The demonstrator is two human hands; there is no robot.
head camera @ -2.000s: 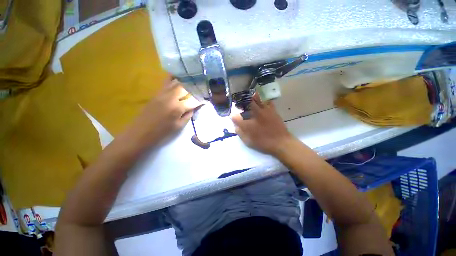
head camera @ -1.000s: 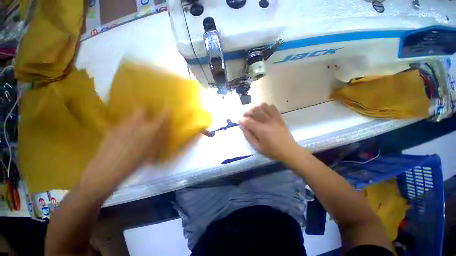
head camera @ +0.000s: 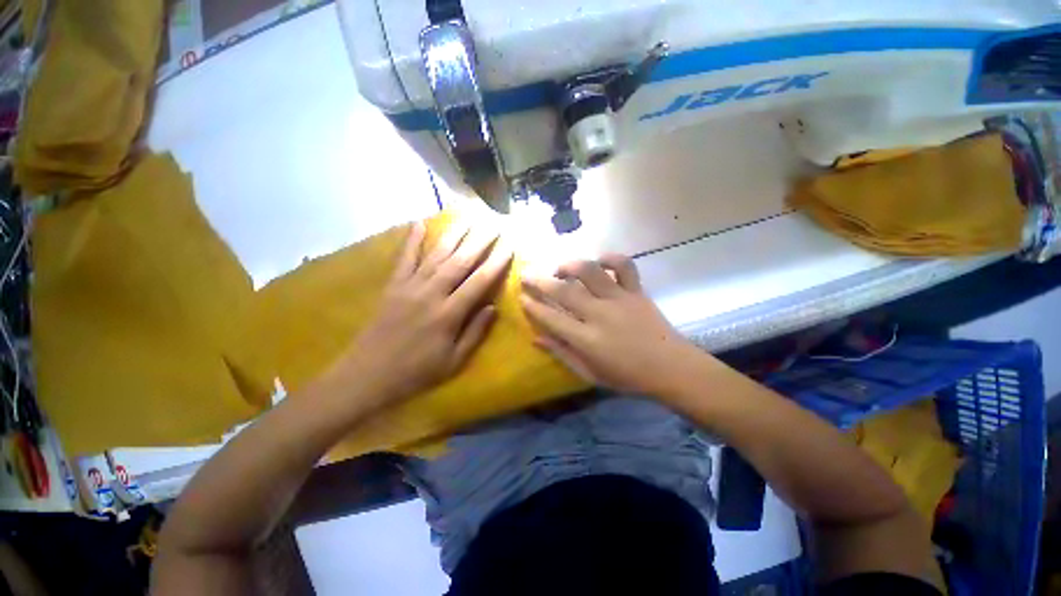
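A mustard-yellow fabric piece (head camera: 384,309) lies over the table in front of the needle area, its lower edge hanging past the table's front edge. My left hand (head camera: 431,309) lies flat on it with fingers spread, fingertips in the lamp glare. My right hand (head camera: 599,320) rests at the piece's right edge, fingers bent, fingertips near the needle area. The white sewing machine (head camera: 721,70) stands behind, with its presser foot area (head camera: 564,210) just beyond my hands. Glare hides the needle and the fabric's far edge.
A flat stack of yellow panels (head camera: 128,314) lies left, touching the piece. A second yellow pile (head camera: 87,93) is at upper left. A narrow folded yellow stack (head camera: 919,198) lies right by the machine arm. A blue crate (head camera: 1001,466) holding yellow pieces stands lower right.
The fabric piece, blurred in my moving left hand a second ago, now lies flat near the needle area. My left hand has moved right onto it; my right hand now touches its edge.
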